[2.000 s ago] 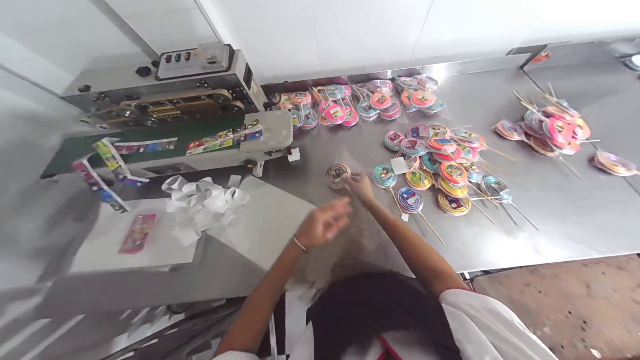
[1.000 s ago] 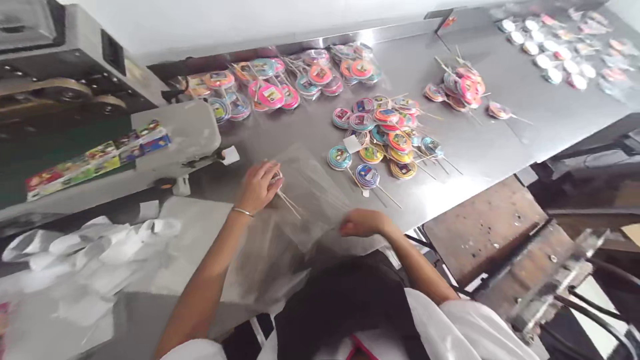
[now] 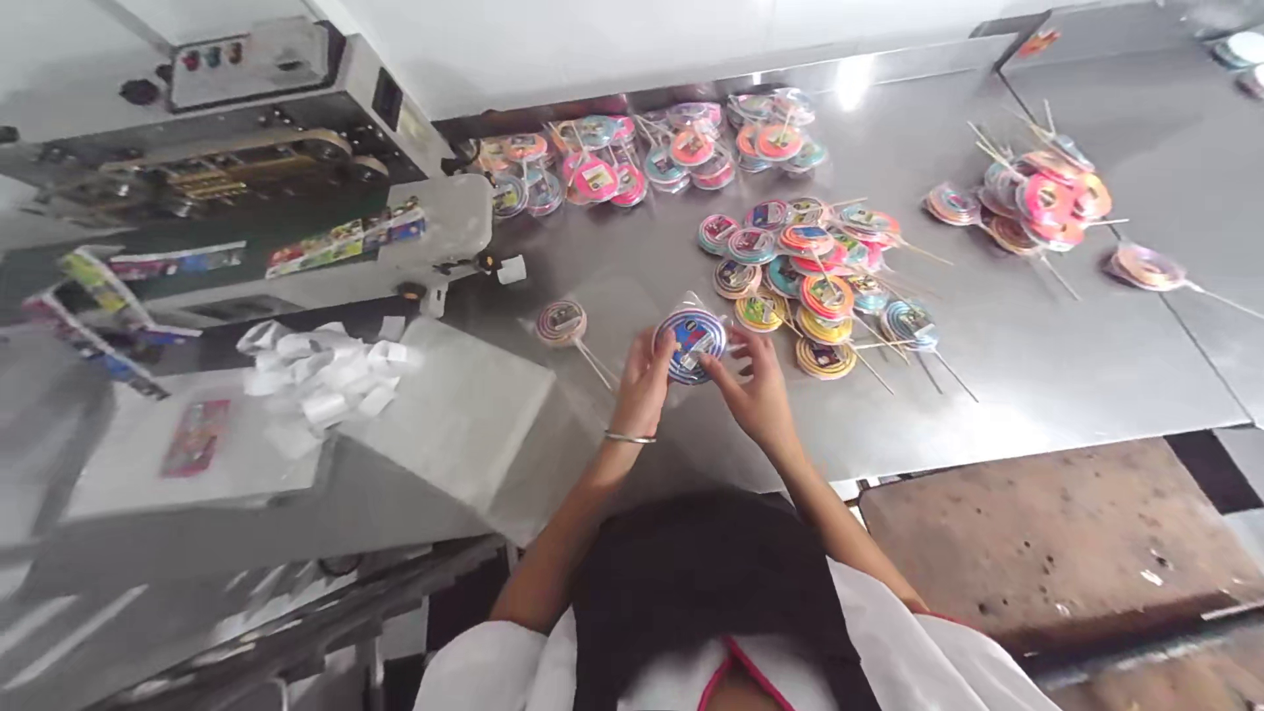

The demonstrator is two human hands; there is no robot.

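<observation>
A blue-and-white spiral lollipop [image 3: 690, 346] in clear wrap, with a label on its face, is held between my two hands. My left hand [image 3: 646, 380] grips its left edge, and my right hand [image 3: 748, 380] has its thumb on the lower right of the face. The lollipop's stick cannot be made out. To the left of my hands a brownish spiral lollipop [image 3: 561, 323] lies on the steel table, its sticks pointing down and right. Close to my right hand lies a heap of wrapped lollipops [image 3: 826, 295] in several colours.
Bundles of wrapped lollipops [image 3: 595, 180] line the wall. Another heap [image 3: 1052, 202] and a single lollipop [image 3: 1144, 268] lie at right. A machine with a conveyor [image 3: 434, 217] stands at left, near crumpled white strips [image 3: 326, 380], clear plastic sheets [image 3: 464, 405] and a pink packet [image 3: 197, 437].
My right hand has come in to the blue lollipop, which lay beside the heap in the earlier frames. My left hand has left the sticks it was at one second ago. The view has swung left.
</observation>
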